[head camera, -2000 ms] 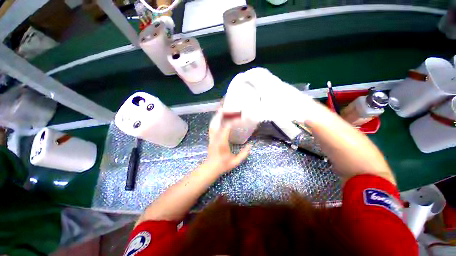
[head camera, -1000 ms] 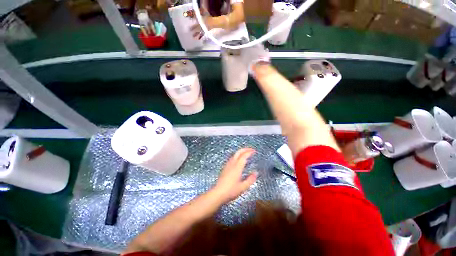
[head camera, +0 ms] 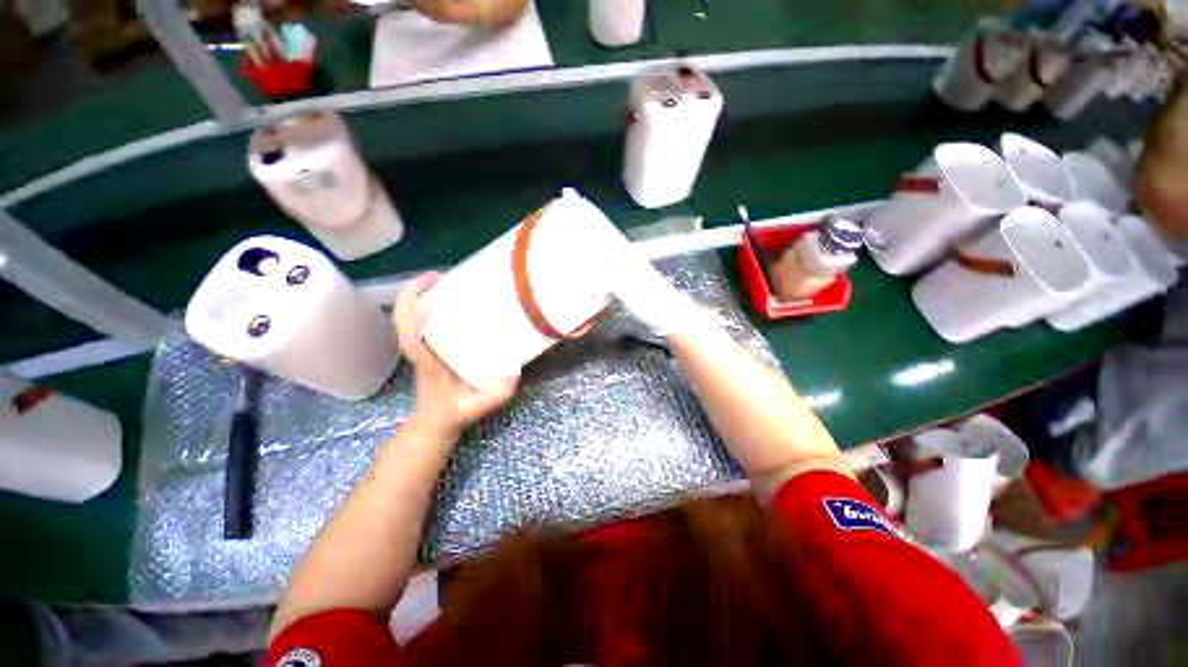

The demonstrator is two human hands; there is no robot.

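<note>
A white housing [head camera: 476, 313] with an orange-brown strap is held tilted above the bubble wrap mat [head camera: 586, 450]. My bare left hand [head camera: 443, 371] grips its lower left end. My right hand [head camera: 638, 289], in a white glove that blends with the housing, is at its upper right end; its fingers are hard to make out. Another white housing [head camera: 319, 326] lies on the left of the mat, its end panel with dark round holes facing up and left. A hammer [head camera: 240, 469] with a black grip lies just below it. A thin dark tool [head camera: 648, 344] shows partly beside my right wrist.
A red tray [head camera: 795, 302] holds a bottle [head camera: 817, 261]. Open-ended shells [head camera: 958, 209] with brown straps group at the right; more are piled below the bench. Housings stand on the green conveyor [head camera: 508, 150] behind a pale rail. Another housing [head camera: 59, 443] lies far left. A person's arm shows at the top.
My right hand has come back from the conveyor to the mat. My left hand, empty one second ago, now grips a strapped housing with it. The view has shifted to the right.
</note>
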